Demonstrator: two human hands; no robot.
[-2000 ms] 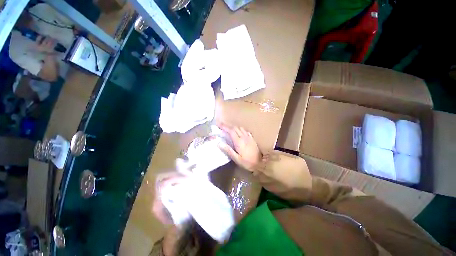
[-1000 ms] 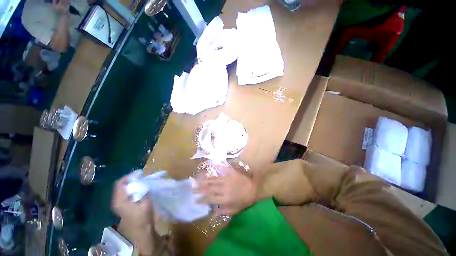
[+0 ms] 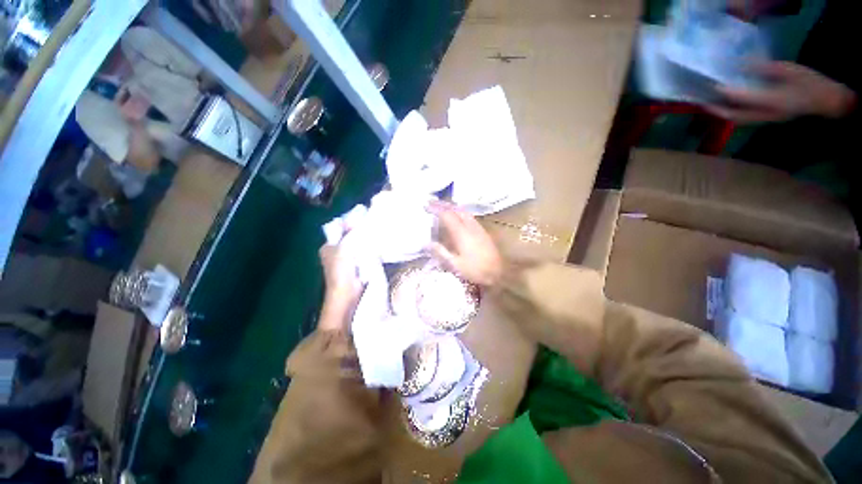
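My left hand (image 3: 337, 288) holds white wrapping (image 3: 378, 331), which hangs down beside the round pieces. My right hand (image 3: 468, 246) is at the near edge of the white wrapping heap (image 3: 402, 222), fingers against it; whether it grips any is hidden by glare. Shiny gold round pieces (image 3: 446, 301) lie on the bench just below my right hand. More gold discs (image 3: 439, 421) lie overlapping nearer to me, with white material between them.
The green conveyor (image 3: 255, 274) on the left carries gold discs (image 3: 183, 406) on pins. An open carton (image 3: 662, 250) on the right holds white wrapped bundles (image 3: 759, 288). Another person's hand (image 3: 780, 92) holds a blurred whitish thing at the upper right. A metal post (image 3: 345, 71) stands beyond the heap.
Both my hands have moved forward to the wrapping heap, with white wrapping in the left. Gold discs now show nearer to me. Another person's hand has appeared at the upper right.
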